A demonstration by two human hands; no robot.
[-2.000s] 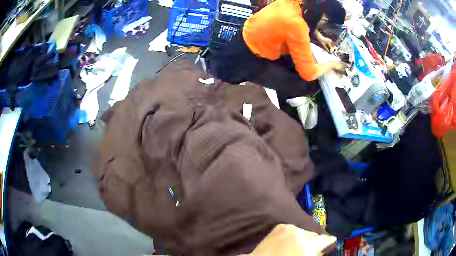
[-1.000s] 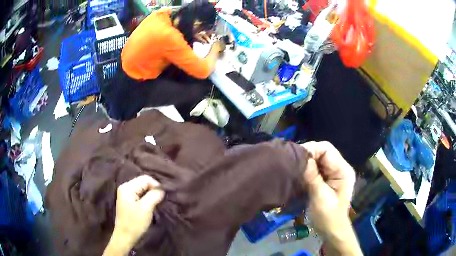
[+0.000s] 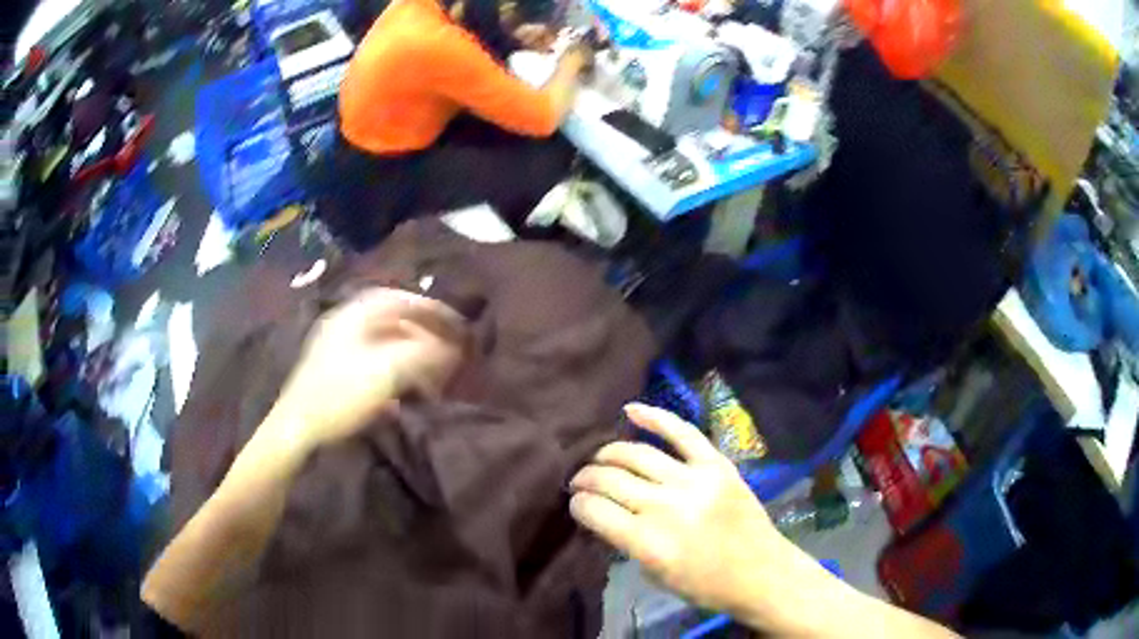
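Note:
A large heap of brown garments (image 3: pixel 550 312) fills the middle and lower left of the view, with folds and a small white spot near its top. My left hand (image 3: pixel 381 356) is over the upper middle of the heap, blurred, its fingers at the brown cloth; whether they grip it is unclear. My right hand (image 3: pixel 662 506) is at the heap's right edge, fingers spread and slightly curled, with no cloth seen in it.
A person in orange (image 3: pixel 431 81) sits at a white sewing machine (image 3: pixel 687 81) beyond the heap. A large blue crate (image 3: pixel 831 431) with black cloth and a yellow packet is at right, beside a red carton (image 3: pixel 912 468). Pale scraps lie at left.
My right hand has let go of the stretched brown cloth and moved left and down. My left hand has moved up over the heap. The raised cloth has dropped onto the heap.

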